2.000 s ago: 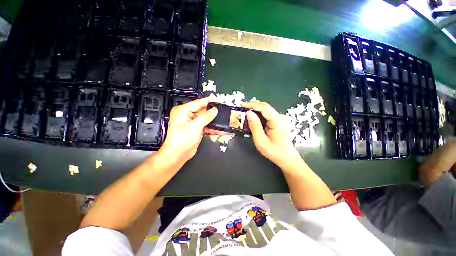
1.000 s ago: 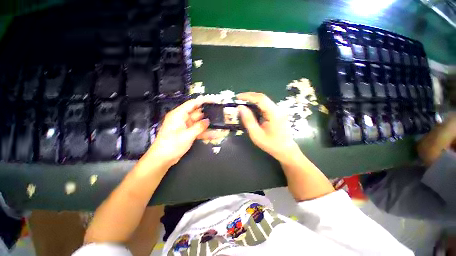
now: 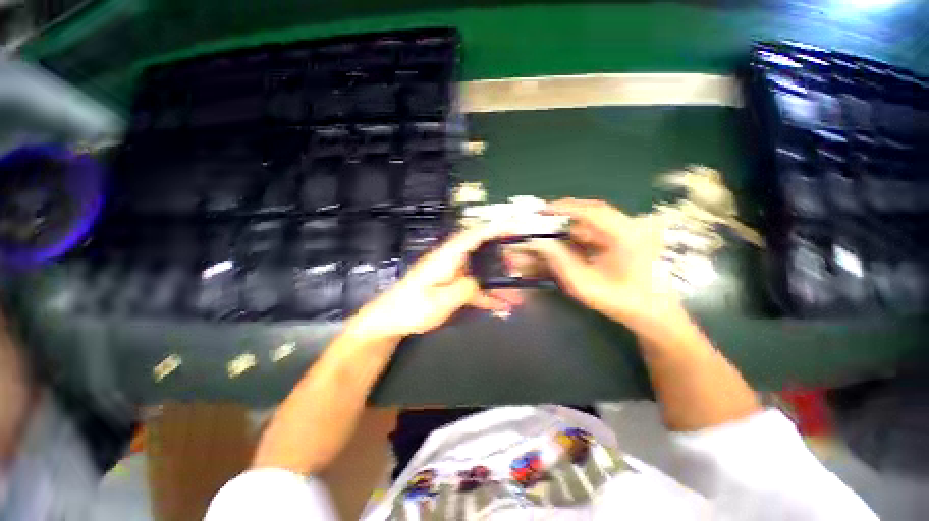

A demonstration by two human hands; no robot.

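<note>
A black phone housing is held level between my two hands over the dark green bench, in the middle of the view. My left hand grips its left end. My right hand grips its right end, with the thumb over the inner face. A paler patch shows on the housing beside the right thumb; blur hides its detail. The near pile of small cream pieces lies just behind the hands. The far pile lies right of my right hand.
The left blister tray and right blister tray flank the hands. A purple-rimmed round item is at far left. Loose scraps lie near the front edge. A pale metal strip runs behind. A blurred person is at the left edge.
The view has swung left, so trays, piles and hands appear further right and the purple-rimmed item has come into view. Both hands still hold the housing.
</note>
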